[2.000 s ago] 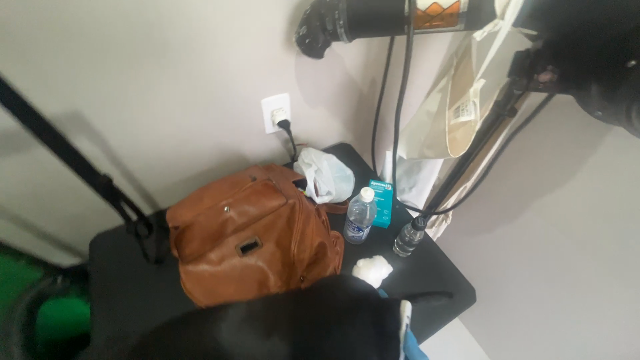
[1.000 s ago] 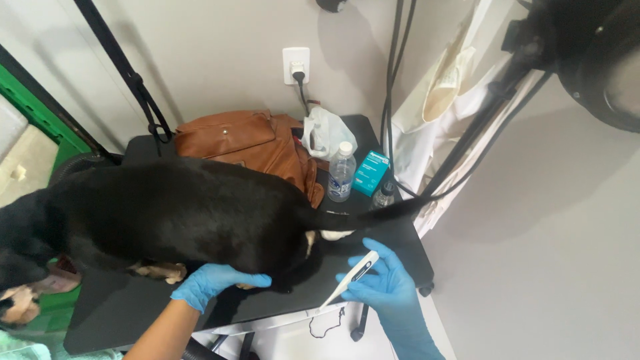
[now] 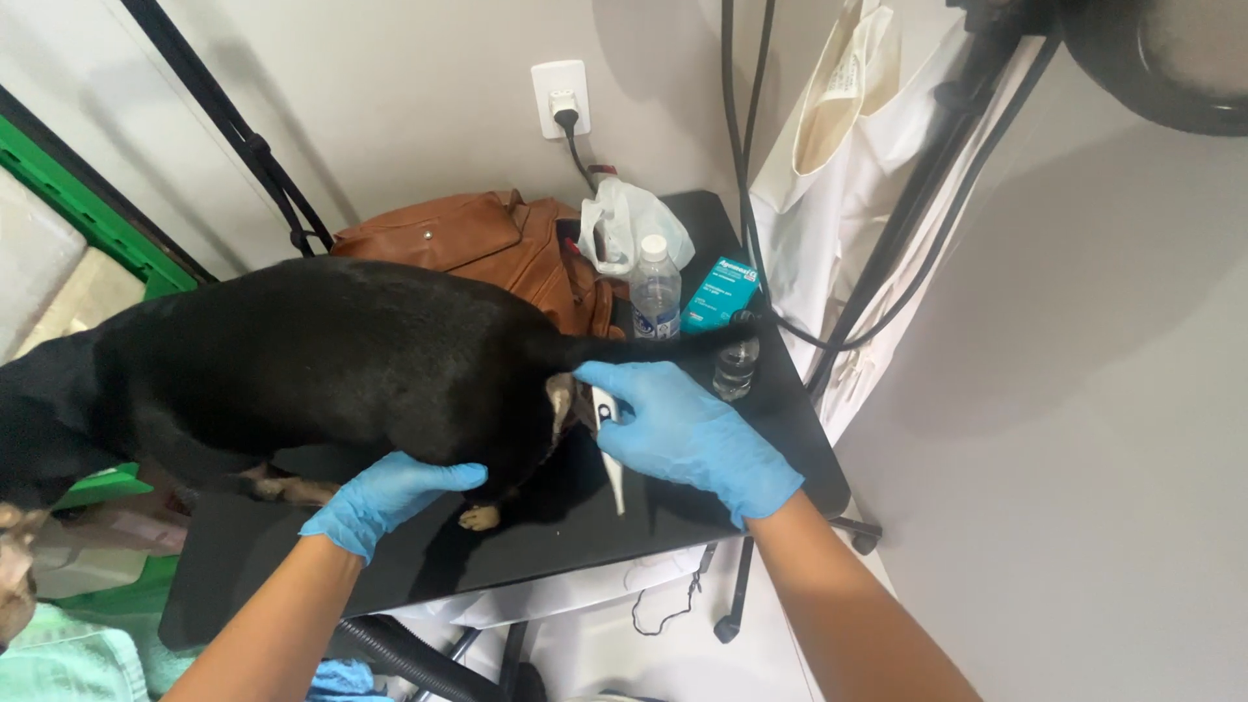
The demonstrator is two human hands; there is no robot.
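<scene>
A black dog with tan markings [image 3: 322, 351] stands on a black table [image 3: 604, 536], its head at the left edge and its tail stretched to the right. My left hand [image 3: 395, 492], in a blue glove, rests against the dog's hind leg, thumb extended. My right hand [image 3: 682, 434], also gloved in blue, is at the dog's rear just under the tail base. It holds a white digital thermometer [image 3: 611, 458] whose thin end points down toward the table. Part of the thermometer is hidden by the fingers.
Behind the dog lie a brown leather bag [image 3: 468, 239] and a white plastic bag [image 3: 634, 224]. A clear plastic bottle [image 3: 655, 292], a teal box [image 3: 721, 292] and a small bottle [image 3: 735, 366] stand near the tail. Black cables [image 3: 746, 146] hang at the right; a green towel [image 3: 73, 653] lies lower left.
Both gloved hands, absent from the oldest frame, are in view. Since a second ago my right hand has moved up to the dog's rear, and the thermometer's thin end now points down.
</scene>
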